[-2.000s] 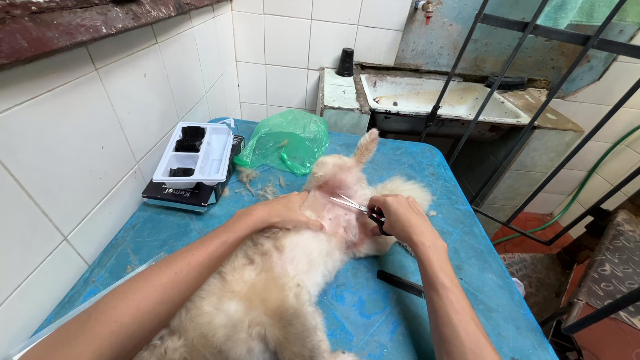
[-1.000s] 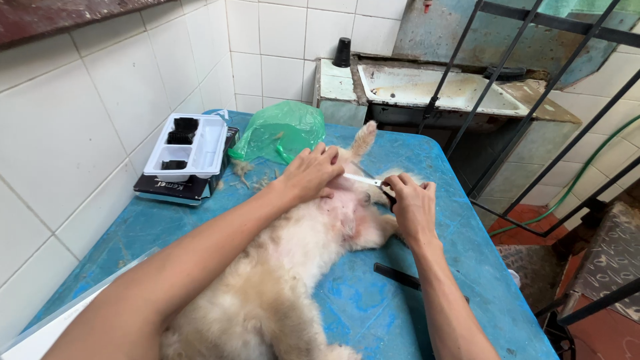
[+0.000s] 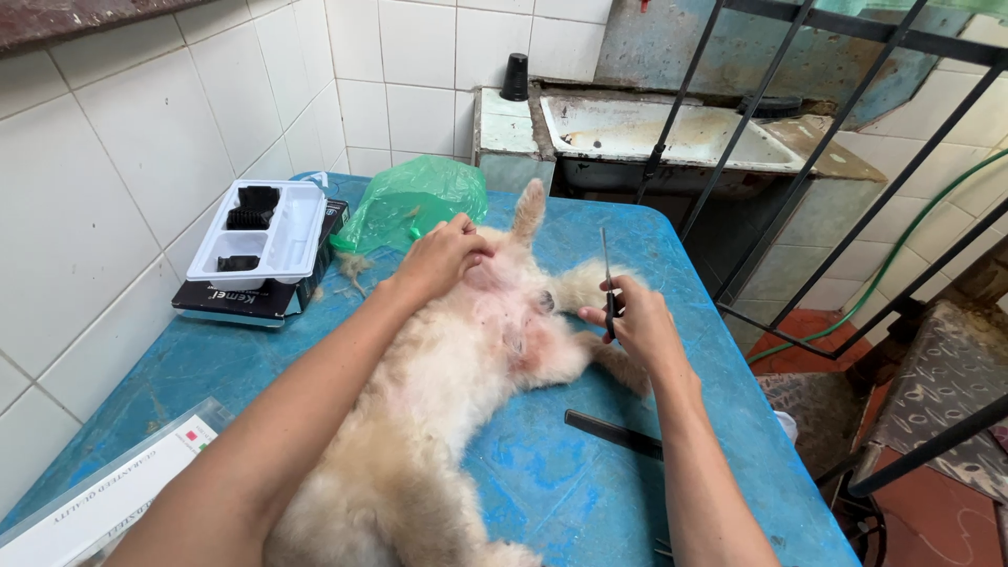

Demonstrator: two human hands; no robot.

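Note:
A cream-coloured furry dog (image 3: pixel 441 370) lies on its back or side on the blue table, its belly and groin skin showing pink. One hind leg (image 3: pixel 529 209) points up toward the far edge. My left hand (image 3: pixel 449 256) rests at the inner thigh, fingers pinched together against the fur or skin; what lies between the fingertips is hidden. My right hand (image 3: pixel 634 315) holds scissors (image 3: pixel 609 287) by their black handles, blades pointing up and away, apart from the dog's groin. A black comb (image 3: pixel 613 433) lies on the table beside my right forearm.
At the left, a white plastic tray (image 3: pixel 295 228) with black clipper guards sits on a black Kemei box (image 3: pixel 236 303). Behind are a green plastic bag (image 3: pixel 421 197), loose fur, a black cup (image 3: pixel 516 77) and a stained sink (image 3: pixel 669 130). Black metal bars (image 3: pixel 740 134) stand at the right.
The scissors were at the dog's groin beside my left hand; my right hand has drawn them back to the right, and their blades now point away.

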